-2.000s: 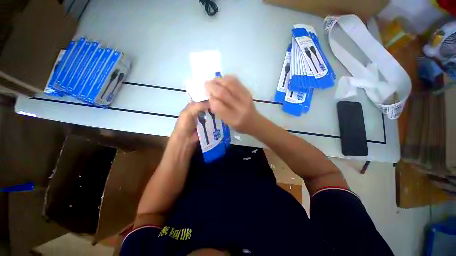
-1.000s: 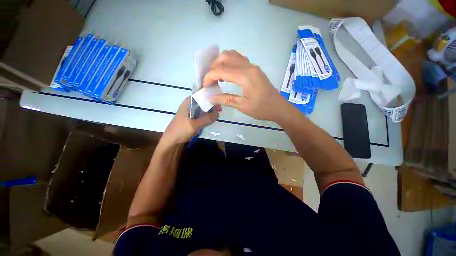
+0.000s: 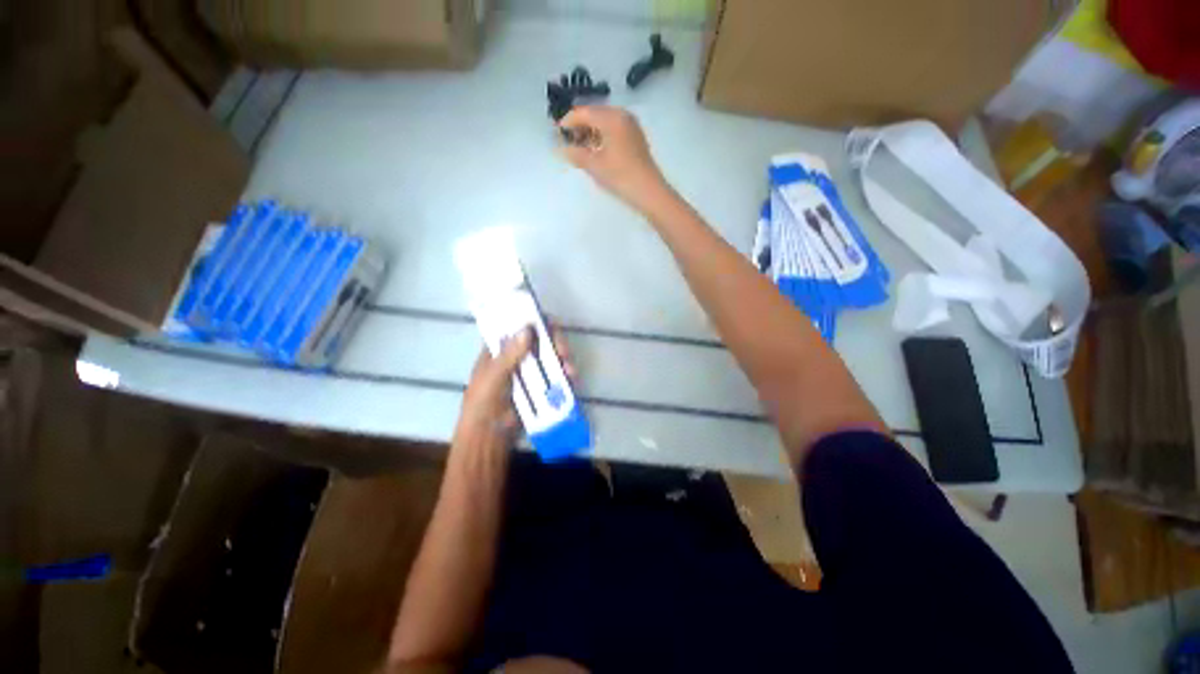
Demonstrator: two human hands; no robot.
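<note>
My left hand point(image 3: 507, 375) holds a slim white and blue retail box point(image 3: 533, 382) near the table's front edge, thumb over its front, white flap end pointing away from me. My right hand point(image 3: 605, 142) is stretched to the back of the table, fingers at a small black coiled cable bundle point(image 3: 574, 92). The fingertips are blurred; a bit of dark cable shows at them, but whether they grip it I cannot tell. Another small black cable point(image 3: 650, 61) lies just right of it.
A row of packed boxes point(image 3: 274, 283) overlaps at left. Fanned flat box blanks point(image 3: 819, 237), a looped white band point(image 3: 941, 171) and a black smartphone point(image 3: 950, 408) lie at right. Brown cartons stand at the back, one point(image 3: 869, 59) right of the cables. An open carton point(image 3: 224, 553) is below left.
My right hand has left the box and moved forward to the cables. My left hand still holds the box, its printed front now showing. The view has shifted, showing more of the table's back.
</note>
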